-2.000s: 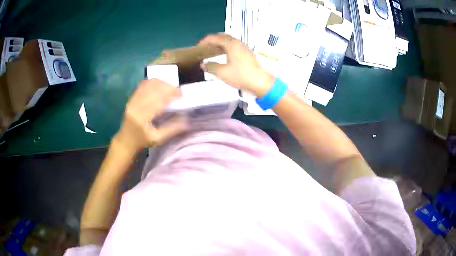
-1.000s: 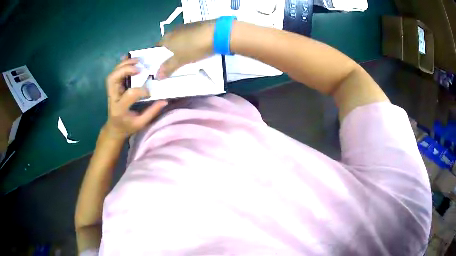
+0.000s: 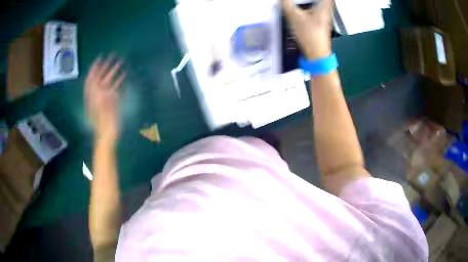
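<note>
A stack of flat cartons [image 3: 220, 77], white with a blue-purple product picture and a black panel, lies on the green bench in front of me. The top one is blurred. My right hand [image 3: 310, 25], with a blue wristband, is at its far right edge by the black panel, fingers bent around it and partly cut off by the top of the picture. My left hand [image 3: 105, 87] is blurred and empty over the bench, fingers apart. Two erected retail boxes [image 3: 60, 53] [image 3: 43, 137] with brown insides stand at the left.
A tan cardboard scrap [image 3: 151, 133] and white paper strips [image 3: 177, 74] lie on the green bench [image 3: 138, 30]. More flat cartons [image 3: 362, 15] are at the top right. A small brown corrugated box [image 3: 426, 53] stands at the right. Brown and blue packages [image 3: 436, 174] are piled on the floor.
The box that both hands were folding is out of them; an erected box now stands at the upper left. My right hand has moved right to the flat cartons. A tan scrap shows on the bench.
</note>
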